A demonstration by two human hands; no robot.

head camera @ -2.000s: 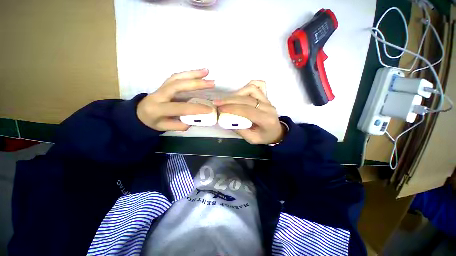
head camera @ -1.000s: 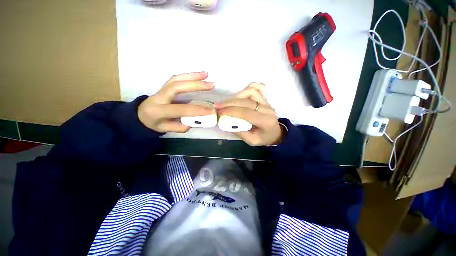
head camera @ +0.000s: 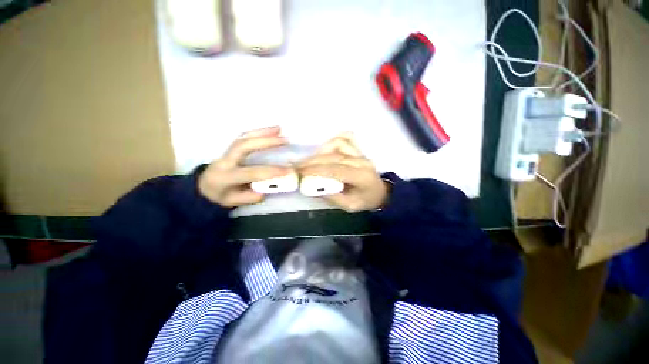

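Observation:
My left hand (head camera: pixel 242 170) holds a small white rounded unit (head camera: pixel 275 185) near the front edge of the white sheet. My right hand (head camera: pixel 345 174) holds a second white unit (head camera: pixel 322 186) right beside it. The units' ends face me, each with a small dark slot. Their far parts are hidden by my fingers. Two more cream rounded units, a left one (head camera: pixel 195 25) and a right one (head camera: pixel 257 25), lie side by side at the top of the sheet, cut off by the picture's edge.
A red and black infrared thermometer (head camera: pixel 411 92) lies on the white sheet (head camera: pixel 320 78). Brown cardboard (head camera: pixel 85 106) is at left. A white power strip (head camera: pixel 509 135) with plug adapters (head camera: pixel 551 124) and thin white cables (head camera: pixel 535 67) is at right, beside upright carton flaps (head camera: pixel 623 142).
The view has shifted, so more of the two far units shows and the thermometer appears further left. Both hands still hold their units side by side.

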